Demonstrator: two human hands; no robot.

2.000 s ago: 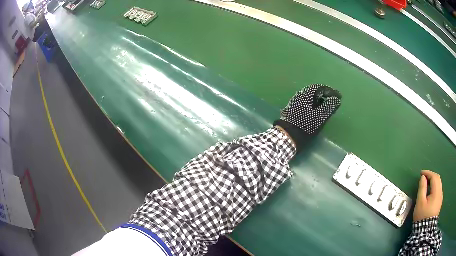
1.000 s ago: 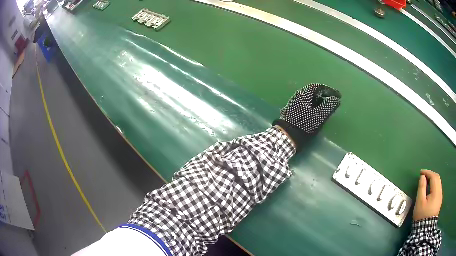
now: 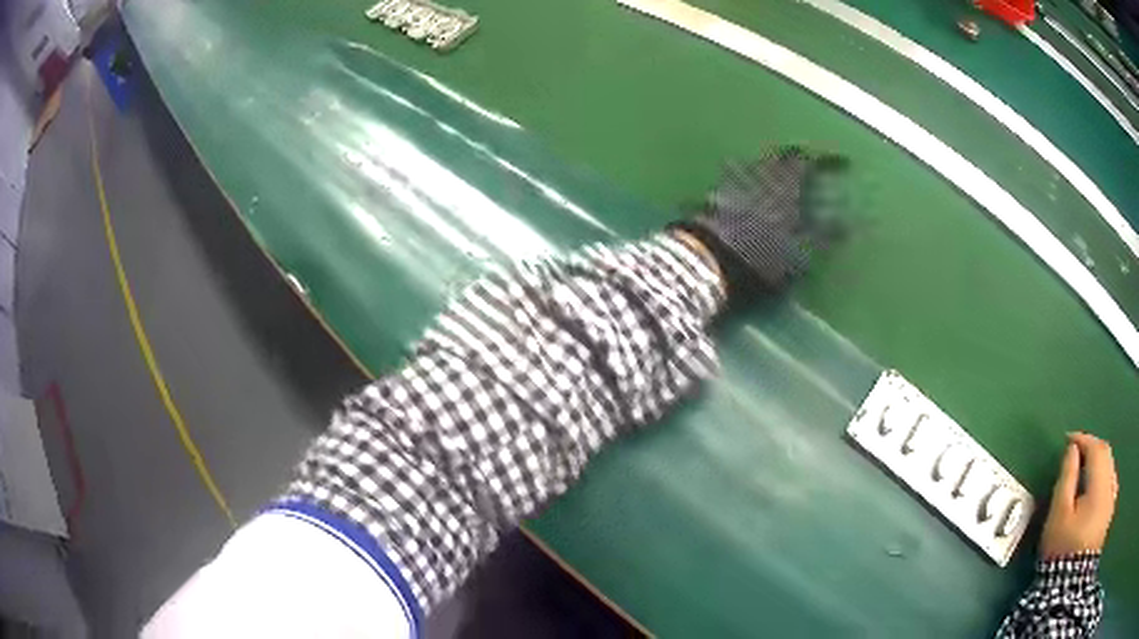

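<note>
My left hand (image 3: 781,212), in a dark glove with white dots, is over the green conveyor belt and blurred by motion. Its fingers are too blurred to tell if they are apart, and I see nothing in it. The pale metal assembly jig (image 3: 942,466) with a row of small pegs lies at the belt's near edge, on the right. My bare right hand (image 3: 1079,497) rests just right of the jig's end, its fingers slightly curled, with no part seen in it. A silver-beige frame plate (image 3: 422,23) lies on the belt at the upper left, away from both hands.
A long whitish guide strip (image 3: 862,115) curves along the belt's far side, with another pale strip beyond it. A red object (image 3: 1007,10) is at the top right. The near edge borders a grey floor with a yellow line. A blue object (image 3: 115,78) stands at the far left.
The frame plate has moved right along the belt, towards me. My left hand has risen slightly in the picture and blurred. The view has shifted a little. The right hand stays beside the jig.
</note>
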